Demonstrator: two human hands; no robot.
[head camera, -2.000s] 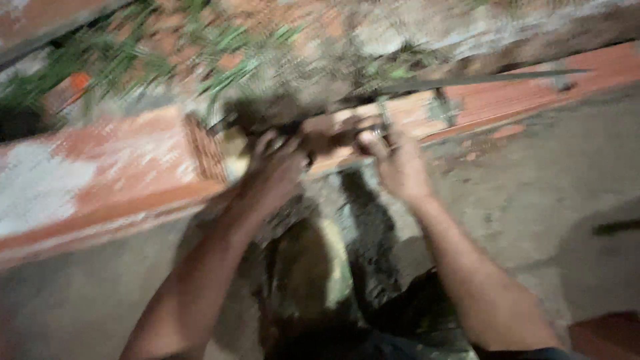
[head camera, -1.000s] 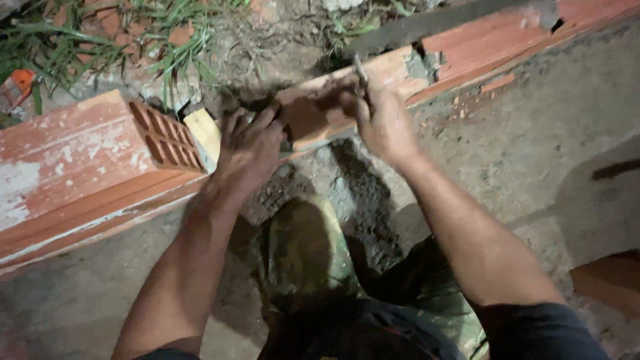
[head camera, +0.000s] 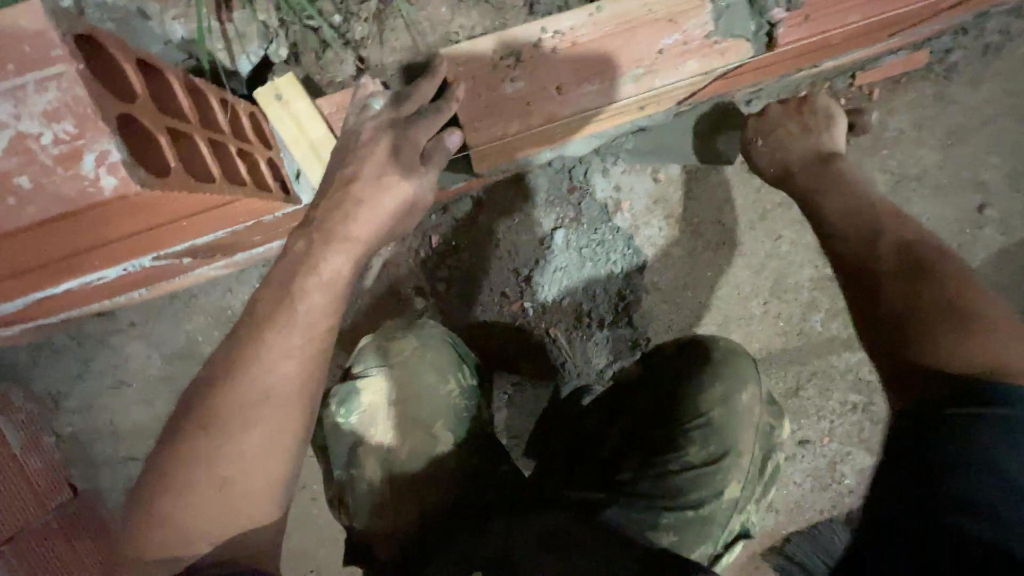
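Observation:
My left hand (head camera: 392, 152) rests with its fingers apart at the near end of a hollow clay brick (head camera: 544, 88) in a low wall; its fingertips touch or almost touch that end. My right hand (head camera: 796, 136) is closed around the handle of a mason's trowel (head camera: 672, 138). The grey blade lies along the brick's lower edge, at the mortar joint. Left of my left hand, a pale yellow piece (head camera: 298, 120), probably wood, leans by the open cells of another hollow clay brick (head camera: 184, 120).
Grey mortar (head camera: 588, 256) lies on the ground before my knees. A thin brick fragment (head camera: 892, 67) sits at the wall's foot on the right. Ribbed bricks (head camera: 32, 472) are at the lower left. Soil with grass (head camera: 308, 20) lies behind the wall.
My right hand has moved from the top of the brick down to its lower front edge, at the right. My left hand has stayed near the brick's left end. The view is closer.

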